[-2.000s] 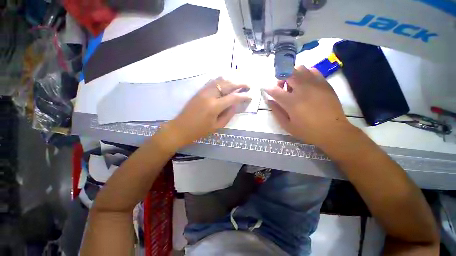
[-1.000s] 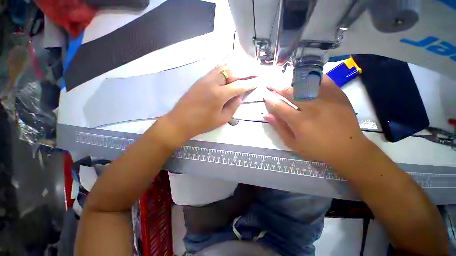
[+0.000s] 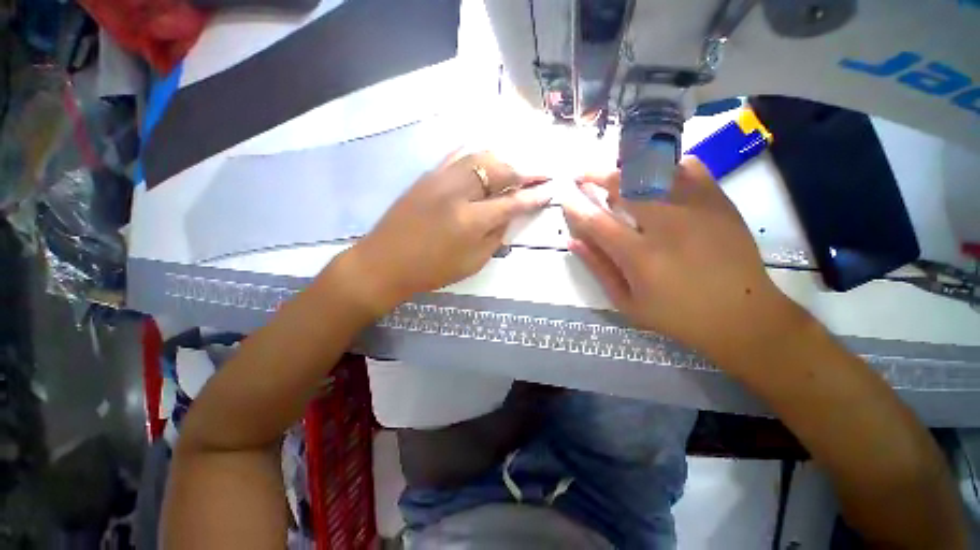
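Note:
A pale shaped panel [image 3: 290, 199] lies flat on the white machine table, its right end under my left hand and near the needle. My left hand [image 3: 451, 220] rests on it, fingertips pressed down just in front of the presser foot. My right hand [image 3: 656, 236] is beside it, fingers bent, fingertips at the work under the sewing machine head [image 3: 650, 150]. Bright glare hides the needle area and what lies under the fingertips. I cannot tell if a small piece is held there.
A charcoal panel [image 3: 301, 81] lies at the upper left, near a red cloth [image 3: 156, 27]. A blue-yellow item [image 3: 729, 147] and a smartphone [image 3: 844, 193] lie right of the needle, with metal tools [image 3: 940, 279] beyond. A ruler strip [image 3: 559, 335] runs along the front edge. A red crate [image 3: 342, 462] stands below.
The view has shifted, bringing the machine head closer. Both hands have come nearer the needle, and the pale panel's right part is now further under the left hand.

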